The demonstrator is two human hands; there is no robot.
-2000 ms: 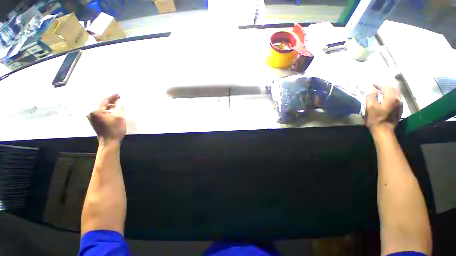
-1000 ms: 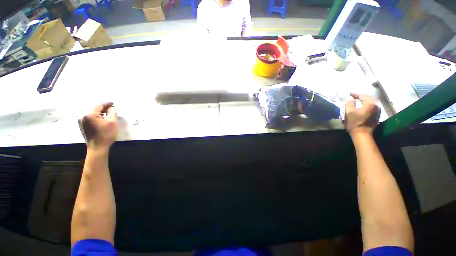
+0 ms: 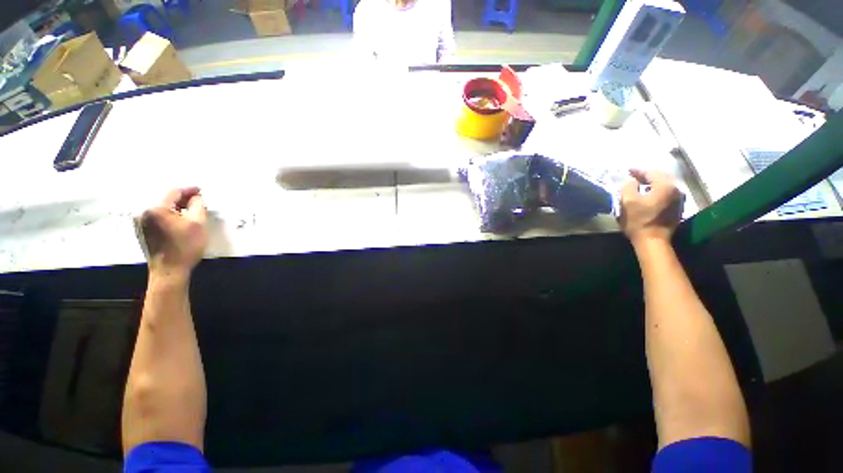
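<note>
My left hand point(image 3: 173, 231) rests on the white bench top point(image 3: 323, 217) near its front edge, fingers curled in, with nothing visible in it. My right hand point(image 3: 652, 205) rests likewise as a loose fist at the right. The dark, shiny bagged part point(image 3: 507, 189) lies just left of my right hand. Its pale end reaches the hand, and I cannot tell whether they touch. Behind the bag stands a yellow tub with a red inside point(image 3: 482, 111). A small dark and red item point(image 3: 516, 127) sits against its right side.
A smartphone point(image 3: 83, 137) lies at the left. A retail box point(image 3: 638, 42) and a white cup or roll point(image 3: 612, 108) stand at the back right. A green post point(image 3: 776, 175) slants beside my right hand. A person in white point(image 3: 405, 32) is beyond the bench. Open cartons point(image 3: 79, 74) are back left.
The view has tilted up and turned slightly, so bench things appear further left and the person in white has come into view. Both hands keep their curled pose on the bench.
</note>
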